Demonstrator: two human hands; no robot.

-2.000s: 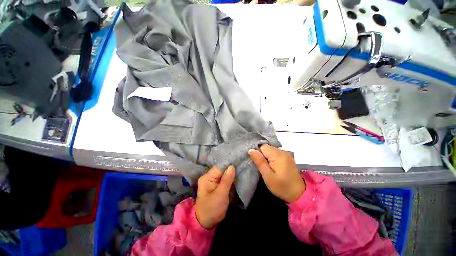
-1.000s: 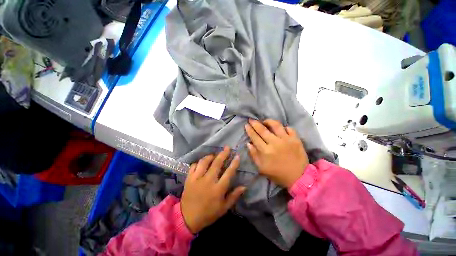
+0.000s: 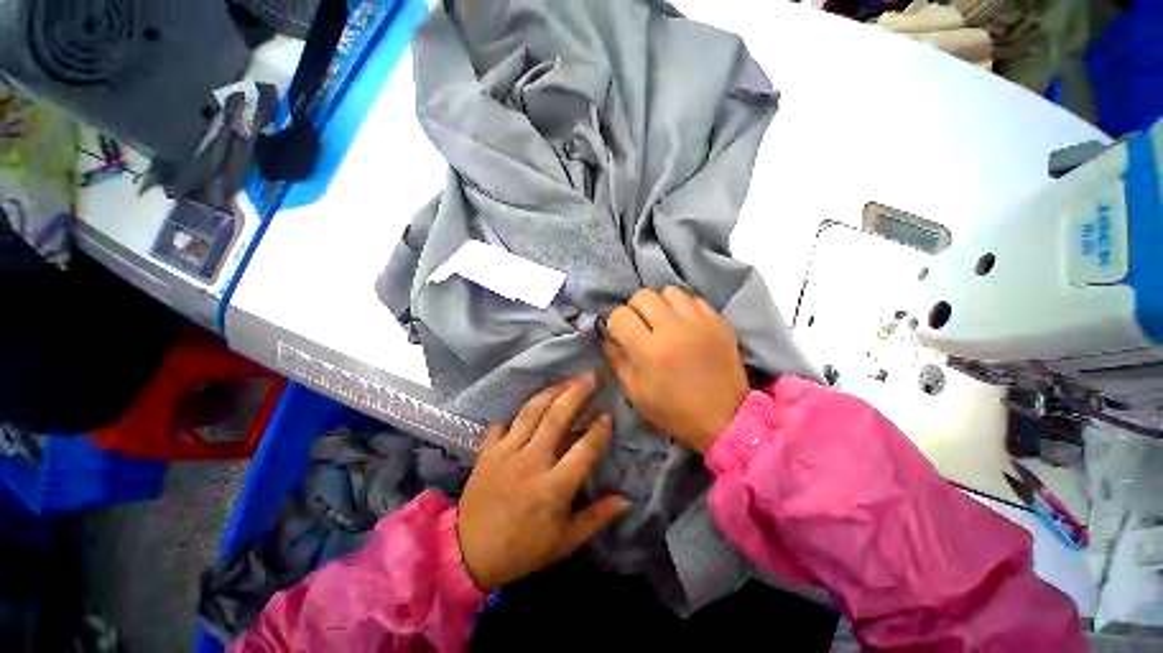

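The grey garment (image 3: 599, 166) lies heaped on the white table, and its lower end hangs over the front edge. A small white label (image 3: 499, 273) lies on it, just above my hands. My left hand (image 3: 529, 478) rests on the lower part of the cloth with its fingers apart. My right hand (image 3: 676, 364) is at the cloth to the right of it, with curled fingers gripping a fold. The fingertips are partly hidden in the folds.
The white sewing machine head (image 3: 1059, 262) stands at the right, with its needle area low on its left. Snips and a pen (image 3: 1048, 504) lie beside it. A second machine (image 3: 115, 77) is at upper left. A blue crate (image 3: 262, 466) with grey pieces is below the table.
The view has turned and moved left. My hands went from pinching the garment's lower end to lying on the cloth. Since one second ago, my right hand has curled its fingers into a fold.
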